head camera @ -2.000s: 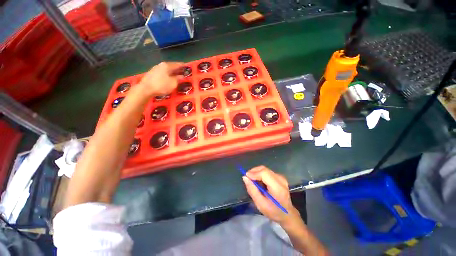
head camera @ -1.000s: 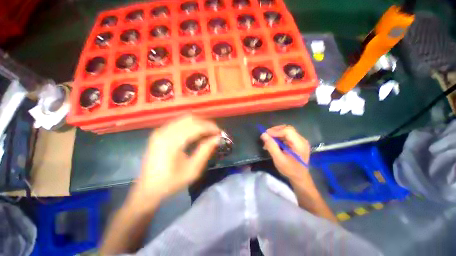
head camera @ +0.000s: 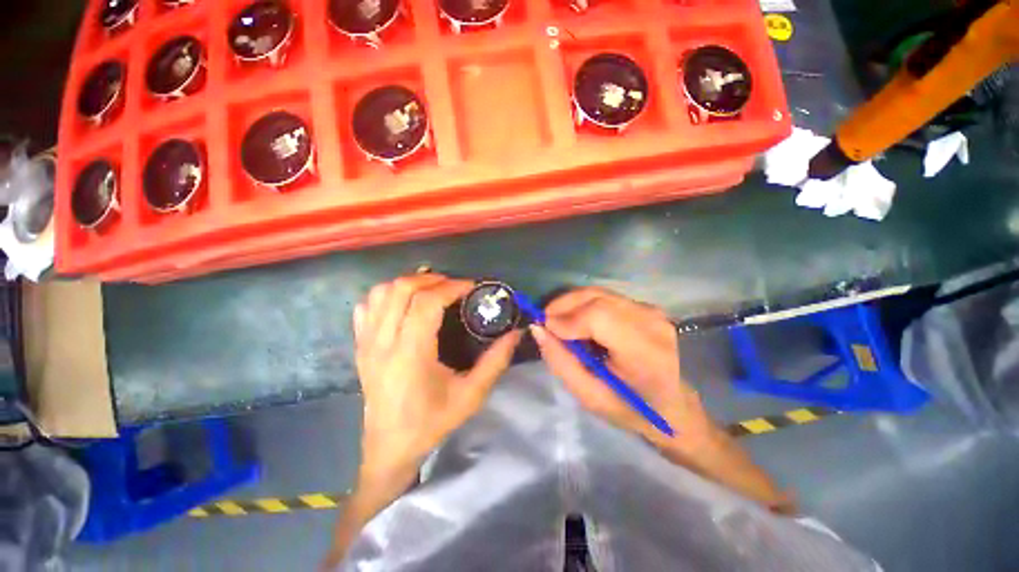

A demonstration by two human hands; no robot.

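A round electronic assembly point(head camera: 489, 311), a dark cup with a shiny rim and a silver-white patch inside, is held over the bench's near edge. My left hand point(head camera: 413, 363) grips it between thumb and fingers from the left. My right hand point(head camera: 626, 352) holds a blue pry stick point(head camera: 609, 380) like a pen, its tip at the right side of the cup's rim; whether it touches the inner parts I cannot tell. The red foam tray point(head camera: 413, 203) lies beyond my hands, with similar units in its pockets and one front-row pocket showing plain red.
An orange tool point(head camera: 927, 84) lies right of the tray, with white tissue scraps point(head camera: 855, 190) under its dark end. A yellow sticker point(head camera: 779, 27) is on a dark sheet. Cardboard point(head camera: 73, 363) lies at the bench's left. Blue stools point(head camera: 827, 352) stand below the bench's edge.
My left hand reached into the tray, then brought a unit back to the near edge. The blue stick's tip has moved left to the unit. The view has moved closer to the tray's front.
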